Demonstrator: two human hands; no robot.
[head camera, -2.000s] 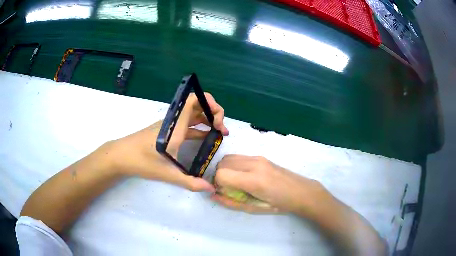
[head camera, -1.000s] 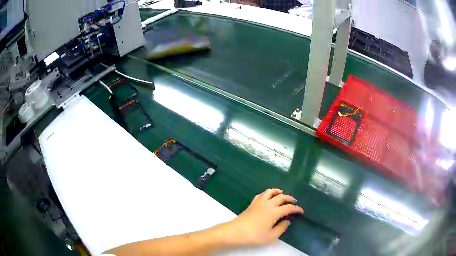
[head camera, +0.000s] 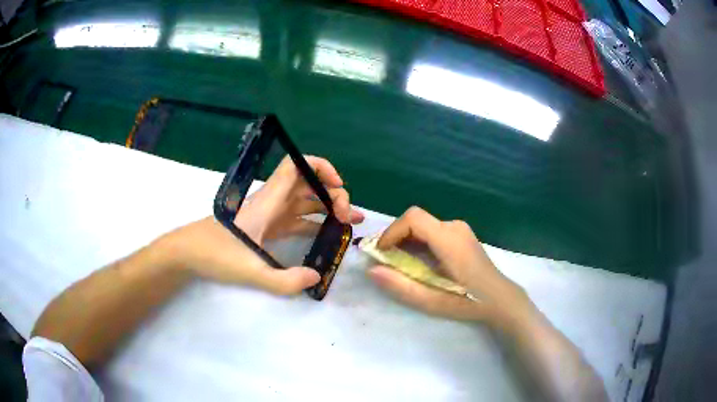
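Observation:
My left hand (head camera: 271, 228) holds a black phone middle frame (head camera: 233, 169) tilted up over the white work sheet (head camera: 236, 338). Fingers show through its open window. The frame's end with an orange-gold strip (head camera: 338, 255) points right. My right hand (head camera: 448, 263) holds a pale yellow-green tape-wrapped hand tool (head camera: 413, 268) like a pen. Its dark tip is near the orange-gold strip; whether they touch cannot be told. The tool's thin pointed end sticks out to the right.
A second frame (head camera: 149, 126) lies on the green belt (head camera: 377, 110) behind the held one, partly covered by it. Another frame (head camera: 63, 102) lies at far left. A red tray (head camera: 542, 39) and a clear plastic bag (head camera: 625, 59) are at the upper right.
The view has swung back down from the belt to the sheet. One second ago one hand was on the belt over a dark item; now both hands show, holding a frame and the tool.

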